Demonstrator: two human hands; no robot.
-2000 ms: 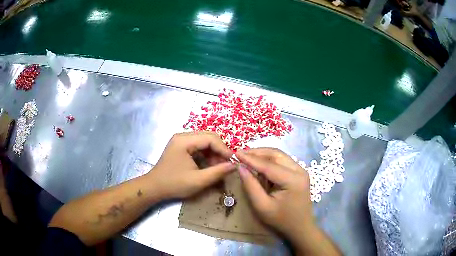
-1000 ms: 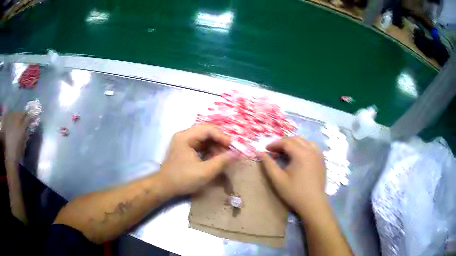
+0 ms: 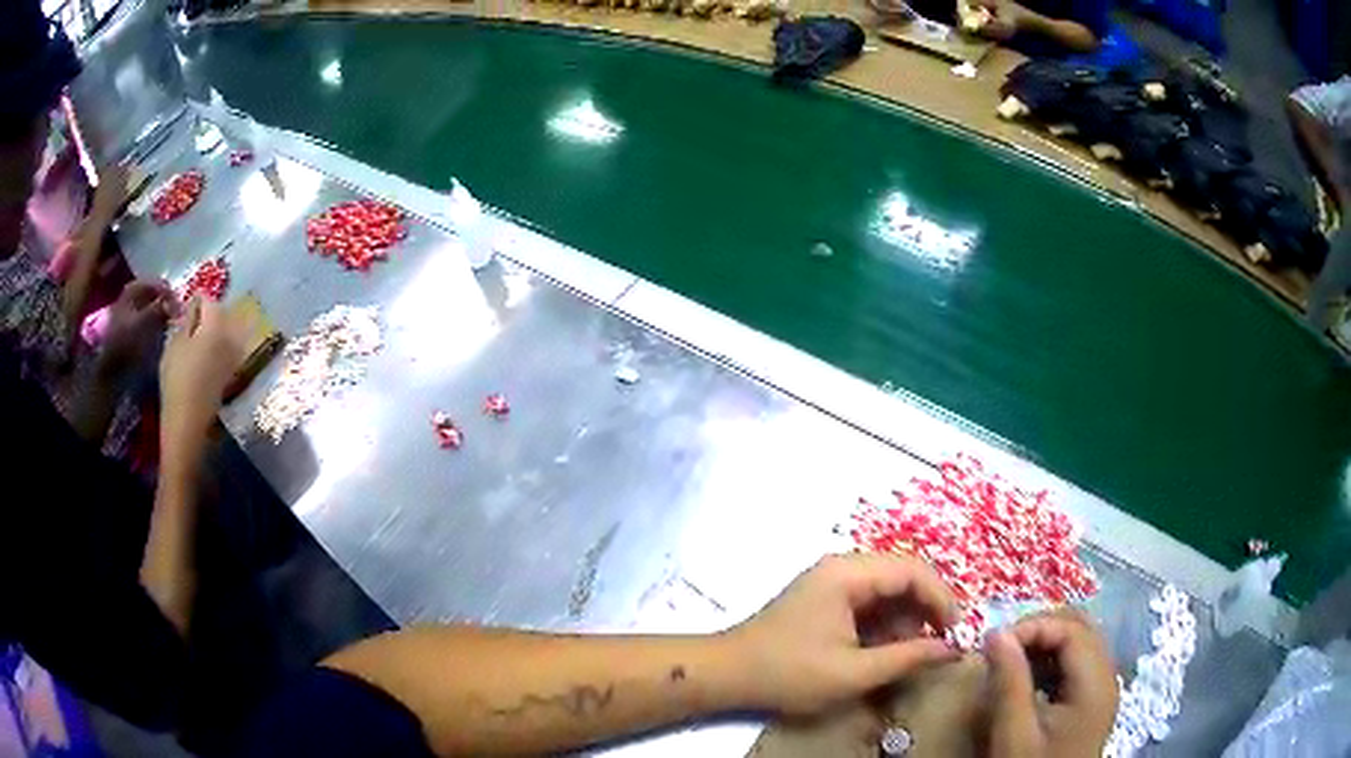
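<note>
My left hand is at the lower right, its thumb and fingers pinched around what looks like a tiny red-and-white piece. My right hand is just beside it, fingertips close together; whether they hold anything is too small to tell. A heap of red-and-white parts lies just behind my hands. White rings lie right of my right hand. The brown cardboard pad is under my hands, partly hidden, with a small round whitish disc on it.
A green conveyor runs behind the metal bench. A white bottle and clear plastic bag are at right. Stray pieces lie left. A neighbour's arm works by other heaps. Dark bundles lie on the opposite bench.
The view has swung left, so my hands, the pad and the heap now show lower right. The neighbour and more heaps have come into view. My two hands' fingertips are closer together than one second ago.
</note>
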